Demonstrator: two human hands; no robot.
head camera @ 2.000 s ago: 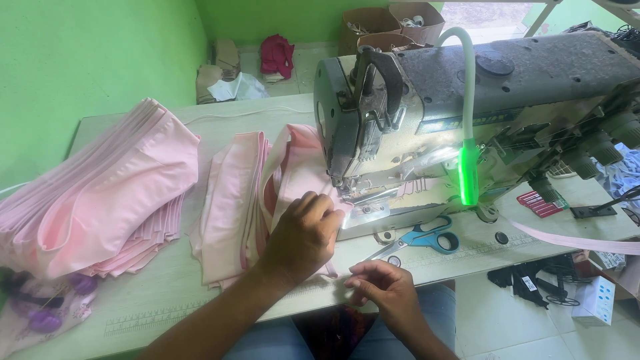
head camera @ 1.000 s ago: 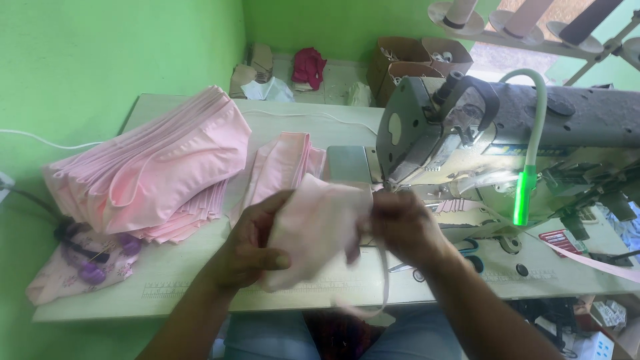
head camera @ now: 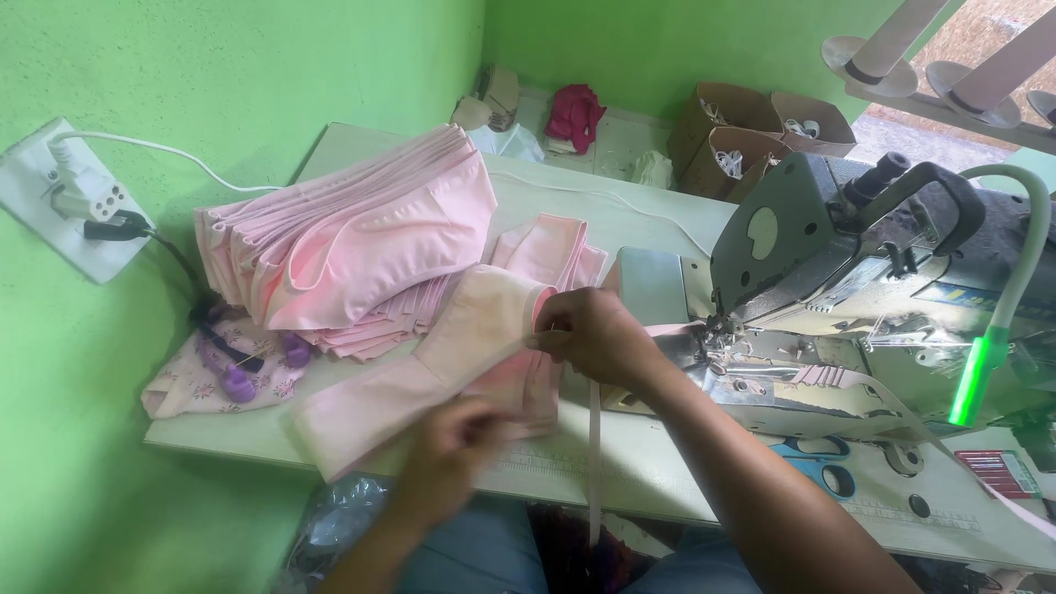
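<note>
My right hand pinches one end of a pale pink fabric piece, which spreads to the lower left over the table edge. Blurred by motion, my left hand is beside the piece's lower part; its fingers' contact is unclear. A thin pink strip hangs below my right hand. Behind the held piece lie more folded pink pieces, and a thick stack of pink garment pieces stands to the left. The industrial sewing machine is at the right, with pink elastic by its presser area.
Blue-handled scissors lie before the machine. A floral cloth with purple-handled snips is at the table's left end. A lit green lamp hangs at the right. Cardboard boxes stand behind; a power plug is in the wall outlet.
The pink piece, held up between both hands one second ago, now slants across the table's front left. My hands have moved left from the machine. The view has swung left.
</note>
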